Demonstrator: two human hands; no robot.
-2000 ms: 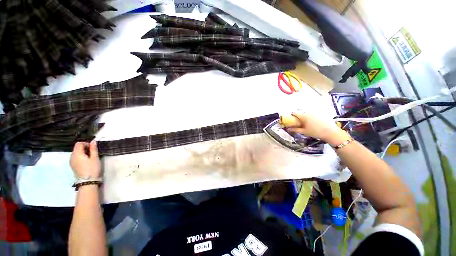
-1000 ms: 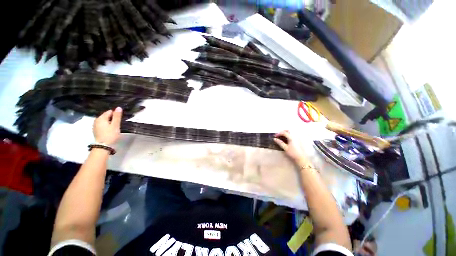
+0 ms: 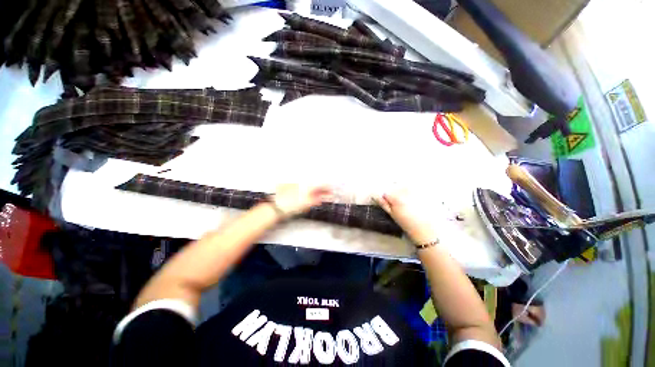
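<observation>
A dark plaid strip lies lengthwise near the table's front edge. My left hand is over its middle, palm side unclear and blurred. My right hand is at the strip's right part, fingertips at its upper edge; whether they pinch it is unclear. A pale blur lies between the hands. The steam iron stands at the right table end, away from both hands, its tan handle toward the back.
Layered plaid strips lie at left, bunched strips at far centre, and a fanned plaid bundle at far left. Red and yellow scissors lie beside tan cardboard. A red container is below left.
The right hand let go of the iron, now at the right end, and moved to the strip. The left hand has moved right from the strip's left end to its middle. The strip lies nearer me.
</observation>
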